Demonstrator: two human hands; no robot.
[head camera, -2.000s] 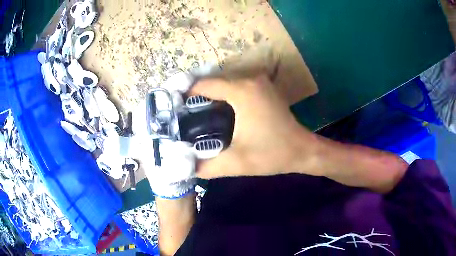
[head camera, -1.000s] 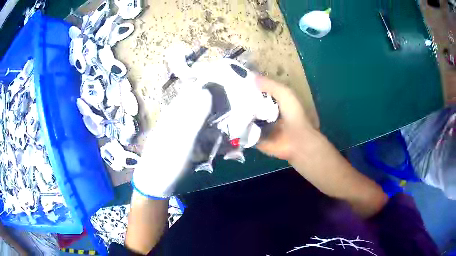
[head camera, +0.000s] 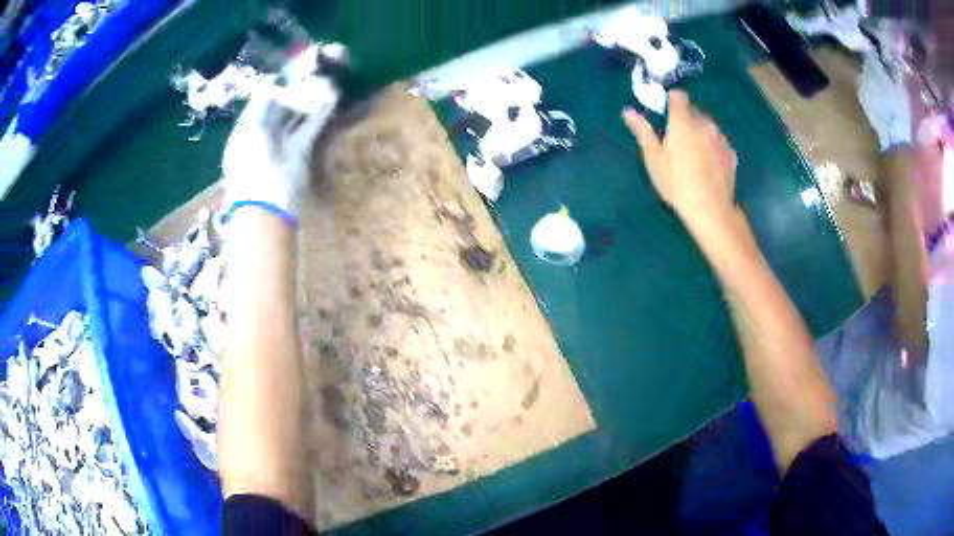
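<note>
My left hand (head camera: 274, 147), in a white glove with a blue cuff edge, reaches to the far left edge of the board. Its fingers are on a white vehicle body (head camera: 312, 71), blurred, so the exact hold is partly hidden. My bare right hand (head camera: 690, 152) is at the far right with thumb and index finger apart, just below another white body (head camera: 646, 47); it appears to hold nothing. A third white body with silver-grey parts (head camera: 507, 117) stands at the far edge between my hands.
A stained tan board (head camera: 439, 345) lies on the green bench (head camera: 628, 314). A white squeeze bottle (head camera: 557, 239) stands right of it. White parts (head camera: 188, 314) are heaped left, beside a blue crate (head camera: 120, 304). A dark object (head camera: 787, 50) and another person's arm (head camera: 905, 251) are at right.
My hands have separated and moved from the near side to the far edge, left hand left and right hand right. The body they held together is no longer between them. The view has shifted forward.
</note>
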